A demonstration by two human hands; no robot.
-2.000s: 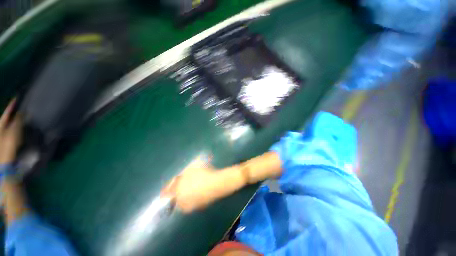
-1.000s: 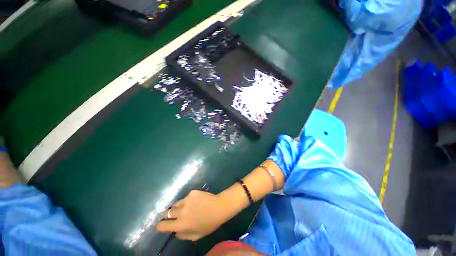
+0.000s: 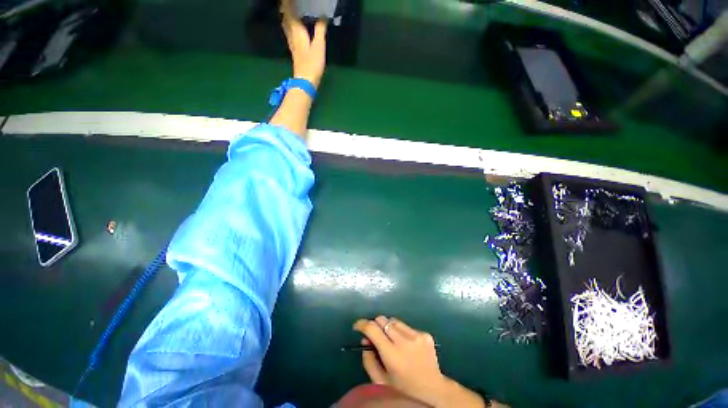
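Observation:
My left hand (image 3: pixel 305 40), with a blue strap on the wrist, reaches across the white edge to a trayed tablet unit (image 3: pixel 318 8) at the top, cut off by the picture's edge. The fingers are at the unit's near end; their exact grip is unclear. My right hand (image 3: pixel 403 357) rests low over the green mat and holds dark, slim tweezers (image 3: pixel 352 348), whose ends show on both sides of the hand.
A black parts tray (image 3: pixel 564 319) at the right holds white strips (image 3: pixel 613 328) and small dark parts. A pile of loose parts (image 3: pixel 515 263) lies beside it. Another trayed unit (image 3: pixel 549 78) is on the conveyor. A phone (image 3: pixel 52 217) lies left; a blue coiled cord (image 3: pixel 128 301) trails.
The view has swung left. My left hand, earlier at the left edge, now reaches forward to a unit on the conveyor. My right hand still holds the tweezers low over the mat.

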